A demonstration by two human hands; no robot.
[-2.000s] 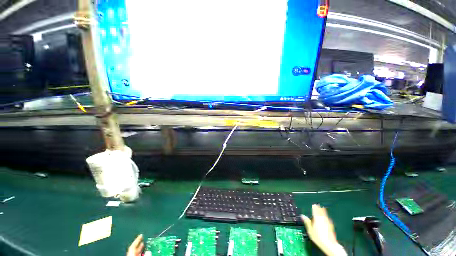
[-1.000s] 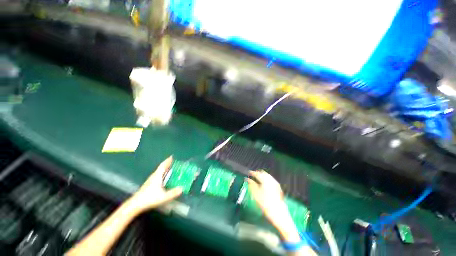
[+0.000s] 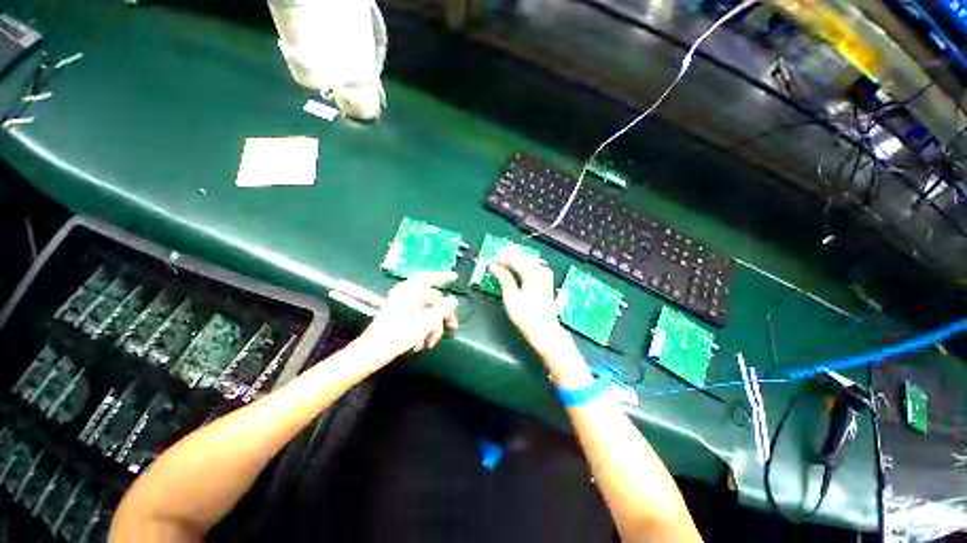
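Several green circuit boards lie in a slanting row on the green bench: the leftmost board (image 3: 424, 249), the second board (image 3: 495, 252), the third board (image 3: 591, 305) and the rightmost board (image 3: 682, 345). My right hand (image 3: 527, 300), with a blue wrist strap (image 3: 586, 389), is over the second board, its fingertips at the board's face. My left hand (image 3: 414, 313) is at the lower edge of the leftmost board, fingers bent and one finger stretched toward my right hand. Whether either hand grips a board or a thin black lead is too unclear to tell.
A black keyboard (image 3: 620, 235) lies behind the boards. A scanner (image 3: 840, 424) and white strips (image 3: 754, 408) lie right. A black tray (image 3: 308, 308) of upright boards stands lower left. A pale card (image 3: 278, 161) lies left, a blue coiled cord (image 3: 880, 348) runs right.
The view has tilted down, and the monitor has left the picture almost wholly. My left hand has moved from the leftmost board's side to its lower edge. My right hand has moved left to the second board.
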